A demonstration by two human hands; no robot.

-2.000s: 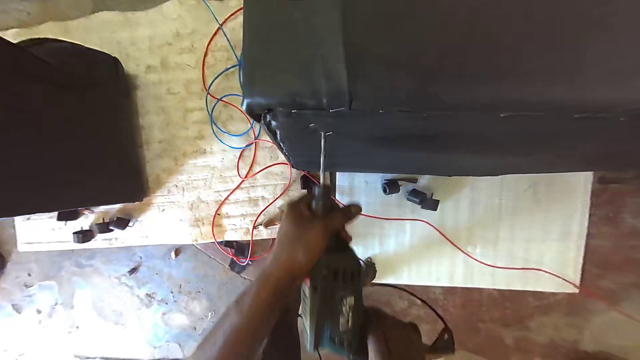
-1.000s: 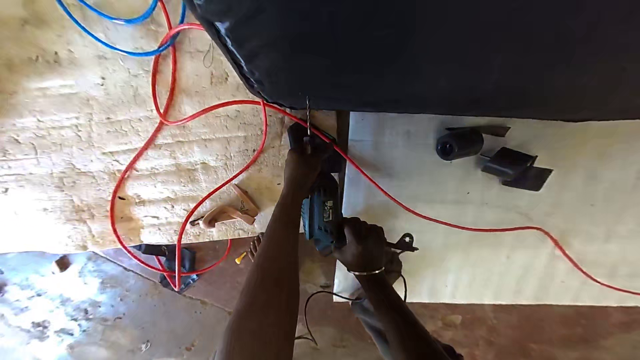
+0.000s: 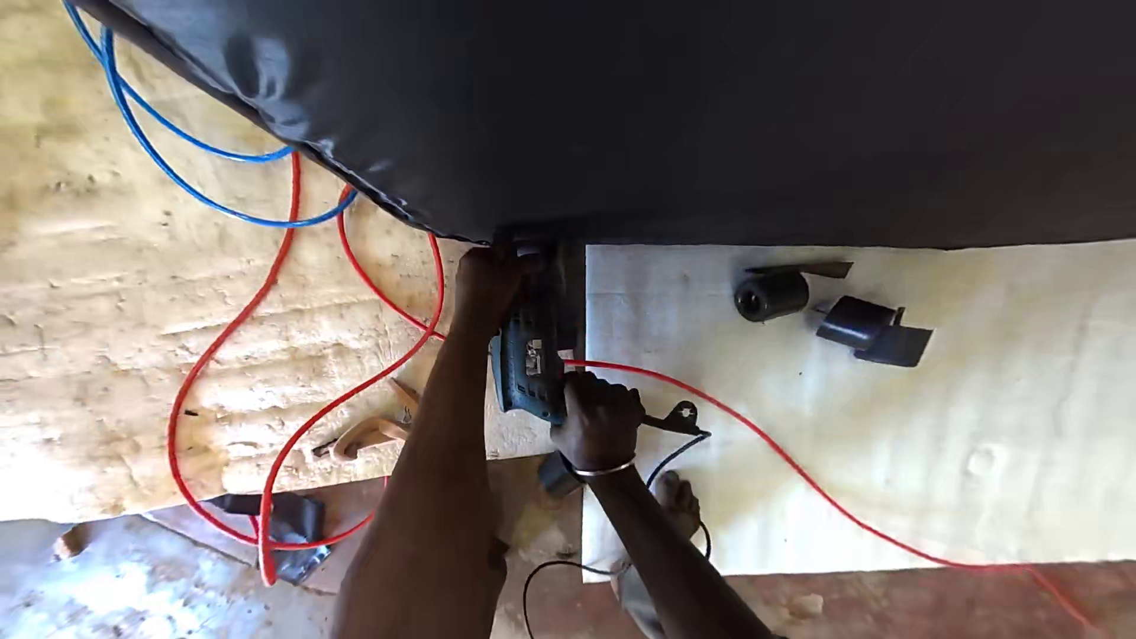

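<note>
A teal and black power drill (image 3: 530, 364) points up the view, its front end at the lower edge of a large black-covered piece (image 3: 710, 115). My left hand (image 3: 490, 280) is closed around the drill's front part, close against that edge. On the rear handle my right hand (image 3: 601, 419) is shut, with a bracelet at the wrist. The drill's tip is hidden under or behind the black cover. A black cord (image 3: 674, 457) hangs from the handle end.
A red hose (image 3: 781, 453) crosses the pale sheet (image 3: 976, 417) and loops on the left board (image 3: 98, 355), near a blue hose (image 3: 169, 169). Black rolled strips (image 3: 772, 295) lie to the right. A wooden-looking piece (image 3: 373, 435) lies left of my forearm. A bare foot (image 3: 679, 504) is below.
The drill bit, visible in both earlier frames, is now hidden at the black edge. The red hose no longer crosses over the drill's front. The view has moved closer.
</note>
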